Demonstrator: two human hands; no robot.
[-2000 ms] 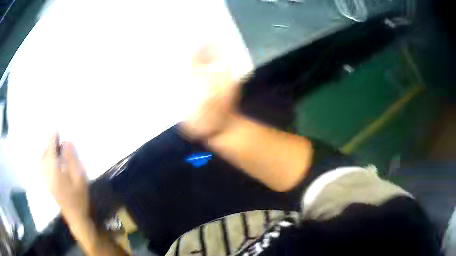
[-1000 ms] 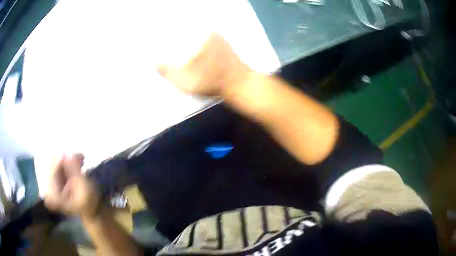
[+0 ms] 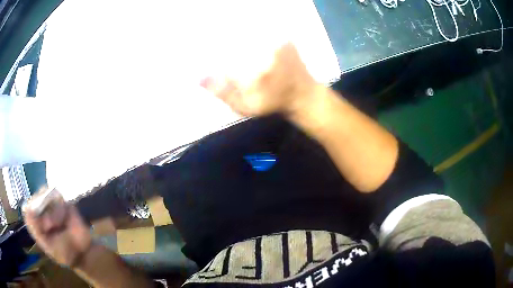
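Observation:
A large overexposed white sheet stack [image 3: 140, 73] covers the bench in front of me. My right hand [image 3: 267, 84] is over its right part, near the front edge, with the fingers apart. I see nothing in it, but glare washes out the fingertips. My left hand [image 3: 56, 225] is at the lower left, just off the stack's front corner, with its fingers curled. A small pale patch shows at its fingertips; I cannot tell whether it is a held thing.
Loose white cables [image 3: 447, 19] lie on the green bench [image 3: 371, 39] at the upper right, one end hanging over the edge. Brown carton flaps [image 3: 136, 240] are below the bench at left. Striped white edges [image 3: 17, 183] show at far left. A yellow line [image 3: 467, 149] crosses the green floor.
My left hand has moved down and left, away from the stack, and its fingers have curled. My right hand sits further right in the picture; the whole view has also shifted.

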